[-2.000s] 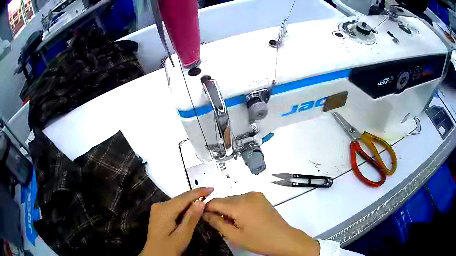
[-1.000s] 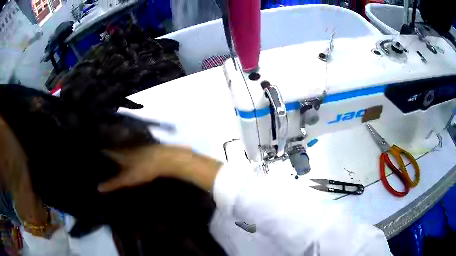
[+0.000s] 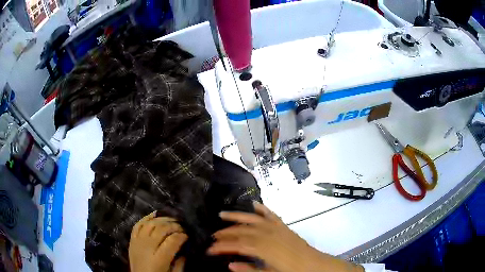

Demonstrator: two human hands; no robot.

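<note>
The dark plaid fabric (image 3: 159,133) lies spread and creased left of the needle, reaching from the back left down to the front edge of the picture. My left hand (image 3: 157,241) is at the lower middle with its fingers curled on the fabric and gripping it. My right hand (image 3: 255,239) lies on the fabric just right of it, fingers spread. A plain darker part of the cloth (image 3: 231,183) lies close to the presser foot and needle area (image 3: 266,162) of the white sewing machine (image 3: 340,85).
Black thread snips (image 3: 345,191) and scissors with red and orange-yellow handles (image 3: 409,164) lie on the bed right of the needle. A pink cone (image 3: 234,34) stands above the head. Blue "JACK" lettering (image 3: 53,204) shows on the left.
The fabric, lifted and blurred a second ago, now lies flatter beside the machine. Both hands have moved from the left to the lower middle.
</note>
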